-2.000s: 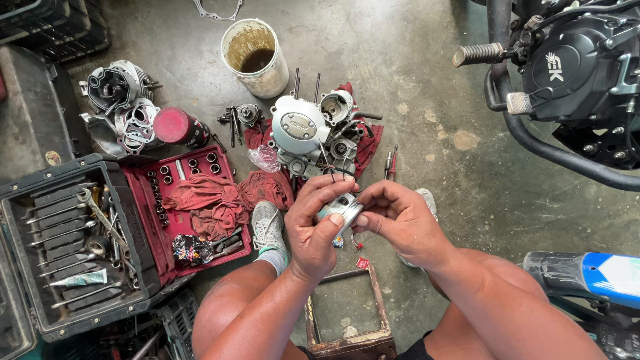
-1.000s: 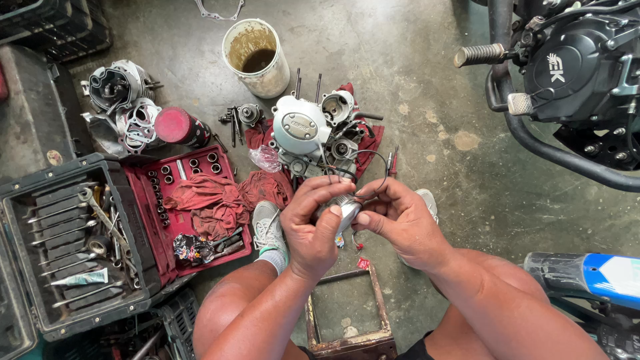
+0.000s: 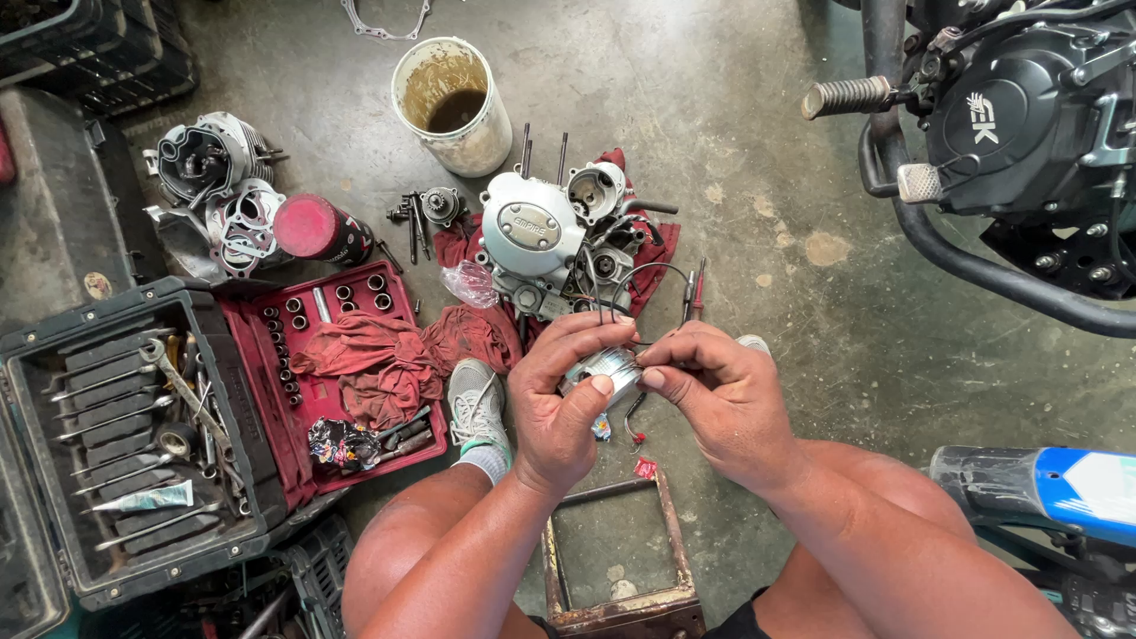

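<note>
My left hand holds a silvery engine piston between its thumb and fingers, with grooves showing on the side. A thin dark ring, apparently a piston ring, arches above the piston. Thumb and fingertips of my right hand pinch at the piston's right edge, where part of the ring is hidden. Just beyond my hands a motorcycle engine with a silver side cover lies on red cloths. Two upright studs rise from it.
A dirty white bucket with dark liquid stands behind the engine. To the left are a red socket case, a black toolbox and a cylinder head. A rusty metal frame lies between my legs. A motorcycle stands at right.
The piston has been turned in my left hand, so its grooved side now shows. The thin ring has come into plain view above my fingers. My right fingertips have closed in on the piston's edge.
</note>
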